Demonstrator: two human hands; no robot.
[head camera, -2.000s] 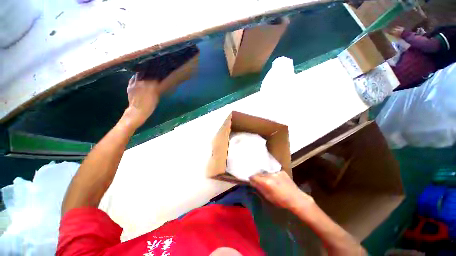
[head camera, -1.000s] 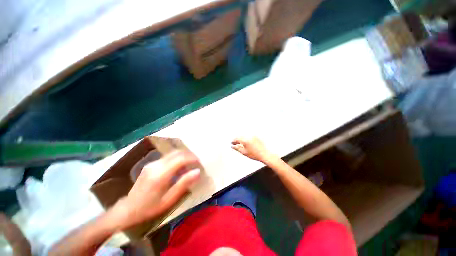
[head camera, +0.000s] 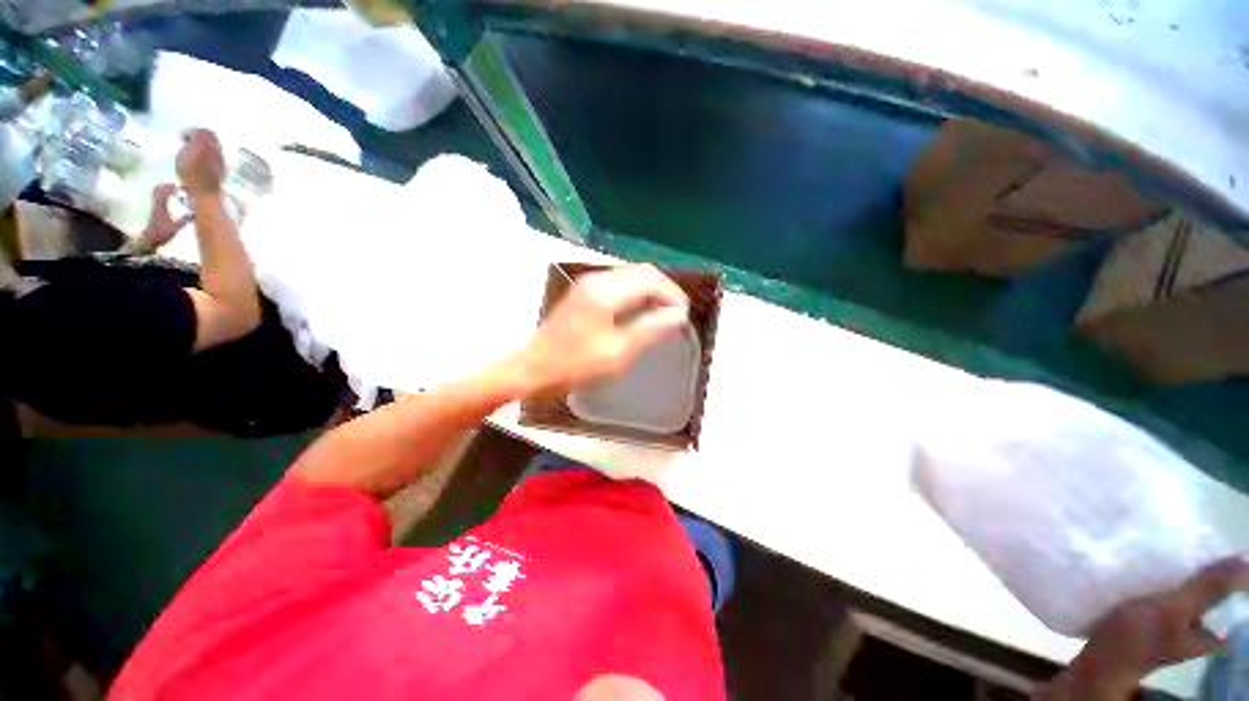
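Observation:
An open brown carton (head camera: 703, 349) stands on the cream-white tabletop in front of me, with a pale, rounded, rimmed item (head camera: 644, 390) inside. My left hand (head camera: 616, 322) is over the carton's upper left part, fingers curled at the item's top edge; whether it grips is unclear. A bulky white bagged product (head camera: 1062, 500) lies at the right of the table. My right hand (head camera: 1164, 623) is blurred at the lower right, at the bag's lower edge; its grip cannot be made out.
Two brown cartons (head camera: 1020, 206) (head camera: 1178, 295) are on the dark green conveyor (head camera: 712, 178) beyond. A large white heap (head camera: 397, 274) lies left of my carton. A worker in black (head camera: 151, 342) handles clear bags at the far left. A green metal bar (head camera: 527, 137) crosses the conveyor.
My view has swung left. My left hand has moved from the carton's near side to over its inside. My right hand has moved from the bare table to the white bag, which now appears nearer.

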